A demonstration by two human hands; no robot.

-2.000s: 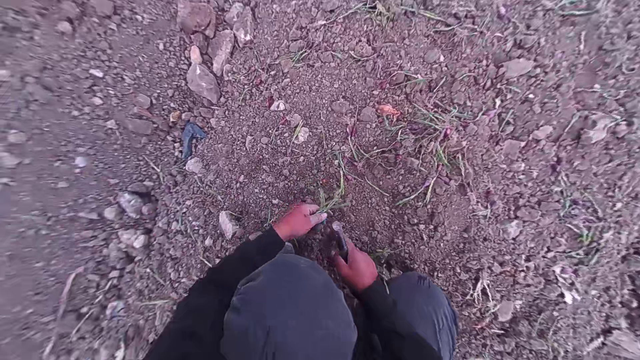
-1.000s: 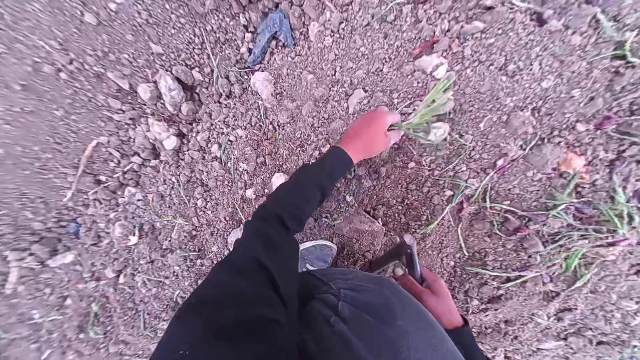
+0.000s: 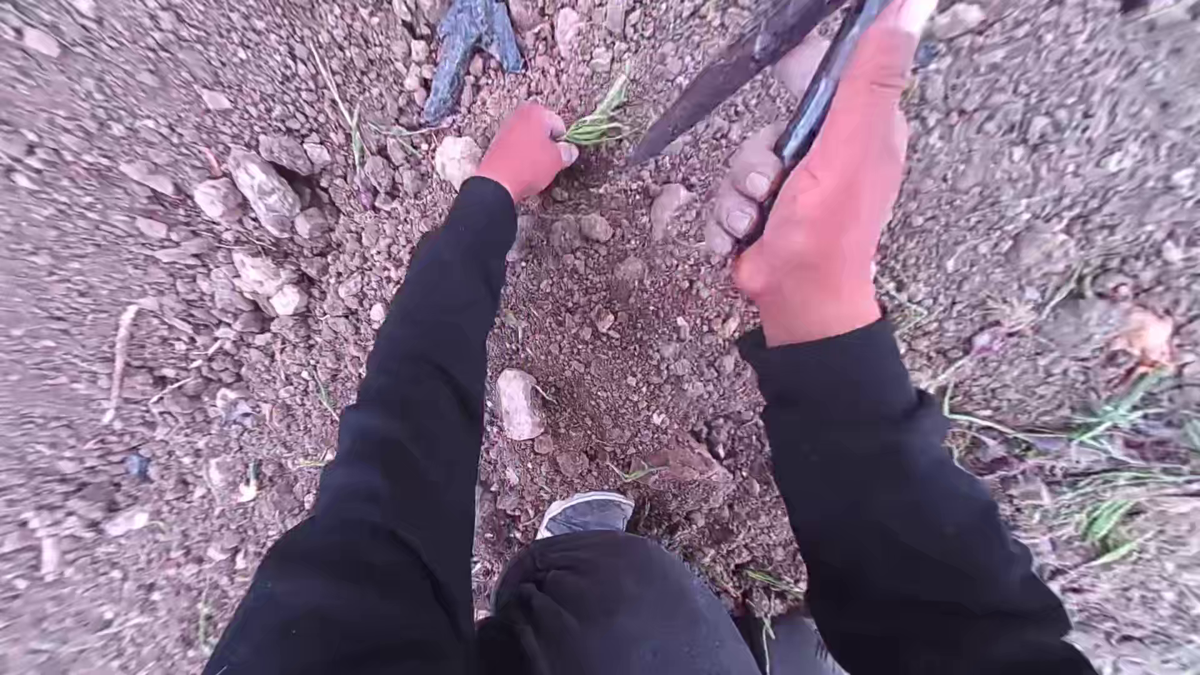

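Observation:
Low over the soil, my left hand [image 3: 527,153] pinches a small tuft of green leaves [image 3: 600,120] near its base; the roots are hidden by the fingers and ground. My right hand [image 3: 816,187] is raised at the upper right, wrapped around the dark handle [image 3: 816,98] of a hand tool. The tool's dark, pointed metal blade [image 3: 708,94] angles down and left, its tip just right of the leaves. The upper end of the tool runs out of view.
Loose stony soil surrounds both hands. A crumpled dark blue scrap [image 3: 464,52] lies beyond my left hand, a pale stone [image 3: 457,160] beside it. Another stone [image 3: 519,404] lies nearer my shoe [image 3: 587,514]. Onion-like plants [image 3: 1116,497] lie at the right.
My right hand has risen from beside my knee with the tool. A second ago my left hand held a leafy bunch farther right; now it grips a small tuft low at the soil.

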